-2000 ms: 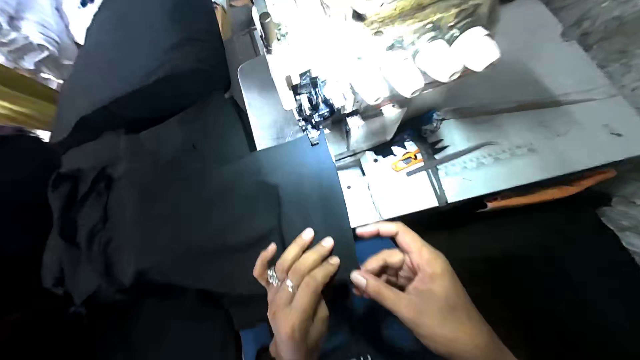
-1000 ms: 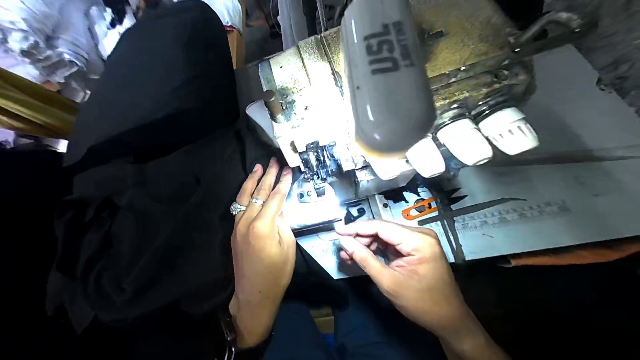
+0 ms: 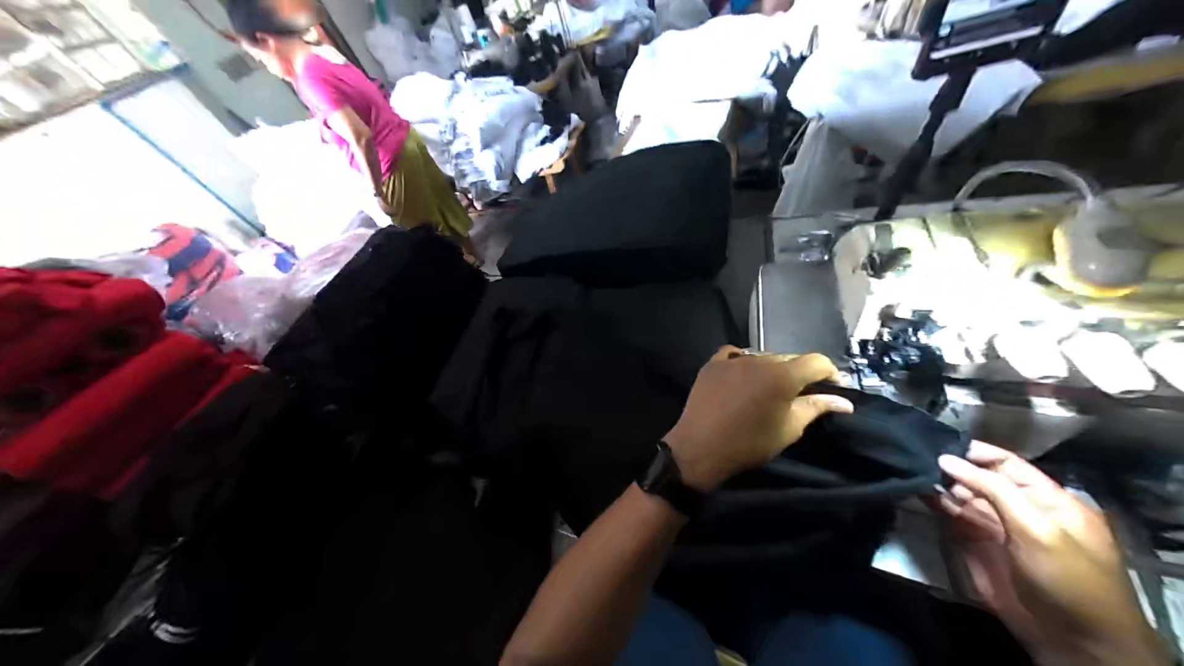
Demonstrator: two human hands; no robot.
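Black fabric (image 3: 860, 444) stretches between my two hands in front of the sewing machine. My left hand (image 3: 758, 402), with a dark band at its wrist, pinches its upper edge between thumb and fingers. At the right end, my right hand (image 3: 1027, 518) grips the fabric's corner with thumb and fingertips. Just beyond the cloth is the machine's needle and presser-foot area (image 3: 902, 347), partly washed out by bright light. The rest of the black cloth (image 3: 592, 388) lies to the left of my left hand.
A lamp (image 3: 1101, 250) shines over the machine, near white knobs (image 3: 1031, 353). Red fabric (image 3: 120, 388) is heaped at the far left. A person in a pink top (image 3: 347, 106) stands at the back left, by piles of white cloth (image 3: 486, 125).
The view has swung left and up. Both hands now hold black fabric between them; one second ago, my left hand lay flat by the machine and my right hand was near the needle plate.
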